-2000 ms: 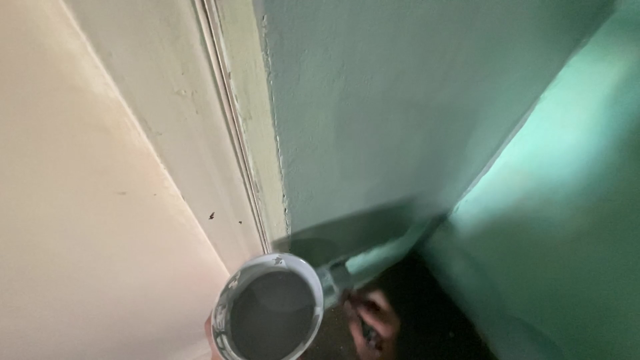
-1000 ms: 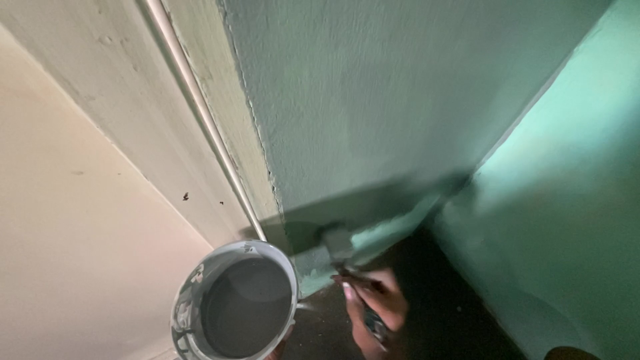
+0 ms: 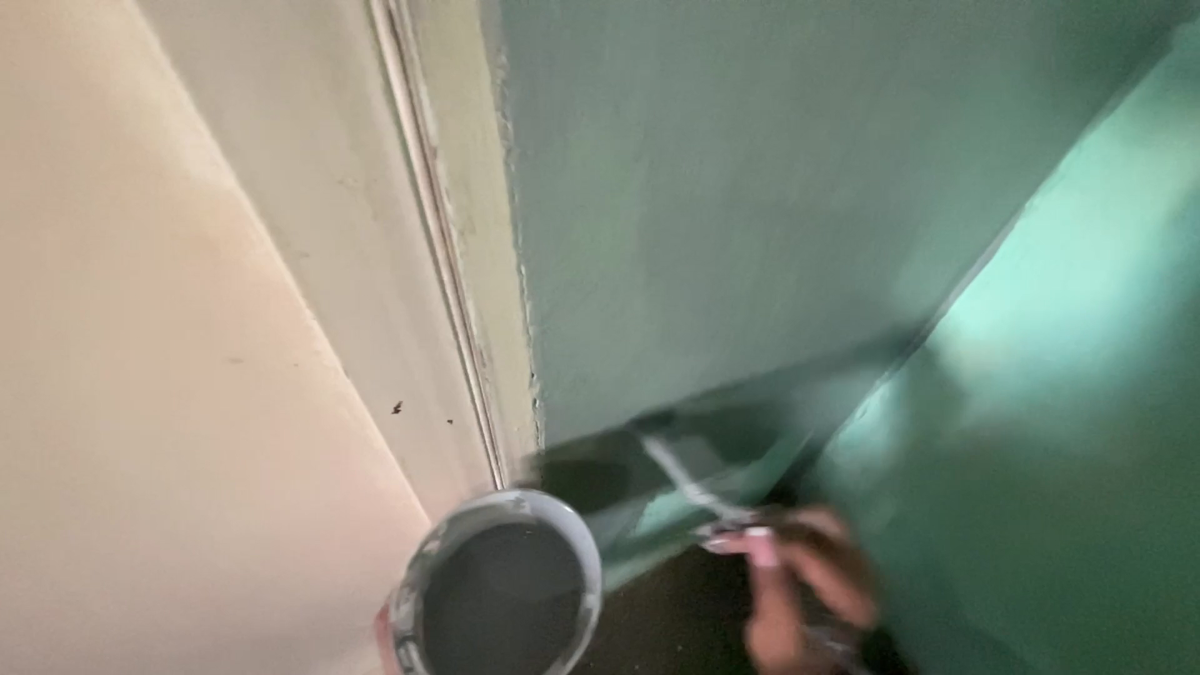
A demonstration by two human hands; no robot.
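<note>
A round tub of dark grey paint (image 3: 503, 595) is at the bottom, its pale rim smeared with paint. My left hand (image 3: 383, 637) grips it from the left side, with only a little of the fingers showing. To the right, my right hand (image 3: 811, 581) is closed around the handle of a paintbrush (image 3: 692, 487), blurred by motion. The brush head points up and left at the lower part of a wall painted grey-green (image 3: 750, 187). A lighter green strip (image 3: 656, 516) shows low on that wall, above the dark floor.
A cream door frame with moulding (image 3: 441, 234) runs down the left of the painted wall, beside a pale flat surface (image 3: 187, 375). At the right, a brighter green wall (image 3: 1059, 422) meets the painted one in a corner. Dark floor (image 3: 656, 628) lies below.
Between one second ago and now, the brush has swung so that its head points more to the left. The tub stays in my left hand. The view has shifted somewhat.
</note>
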